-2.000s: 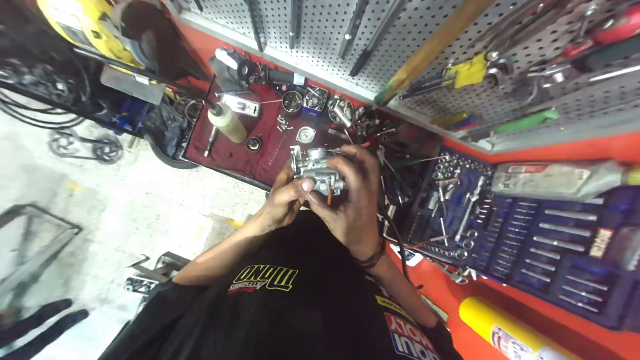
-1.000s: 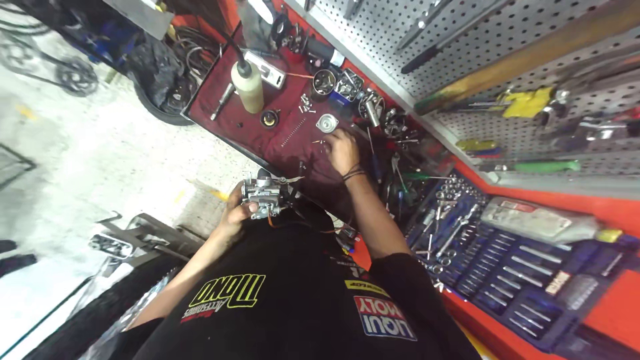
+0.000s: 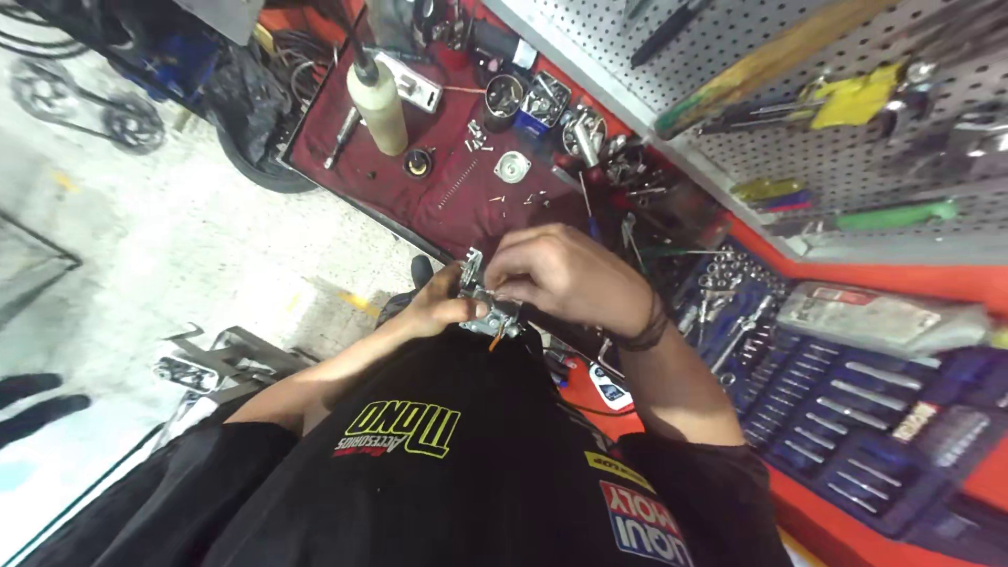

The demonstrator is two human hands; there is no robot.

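Note:
My left hand [image 3: 438,303] grips a metal carburetor [image 3: 494,315] from its left side, close to my body at the bench edge. My right hand [image 3: 555,276] is over the carburetor's upper right side with its fingers bent together; whether a small part is between the fingertips cannot be seen. An orange piece [image 3: 497,339] sticks out of the carburetor's lower side. Beyond my hands, on the dark red cloth [image 3: 409,193], lie a round metal cover [image 3: 513,167], a long thin spring [image 3: 457,184], small brass-coloured parts [image 3: 498,199], screws [image 3: 477,138] and a round black cap [image 3: 417,162].
A squeeze bottle [image 3: 378,110] and a ratchet [image 3: 342,138] are at the cloth's left. Tins of small parts [image 3: 504,96] line the back, and screwdrivers [image 3: 589,209] lie at the right. A blue socket set [image 3: 835,425] is at right, below a tool-hung pegboard [image 3: 709,63].
My right hand has come back from beside the round metal cover to the carburetor. My left hand still holds the carburetor, which both hands held two seconds ago.

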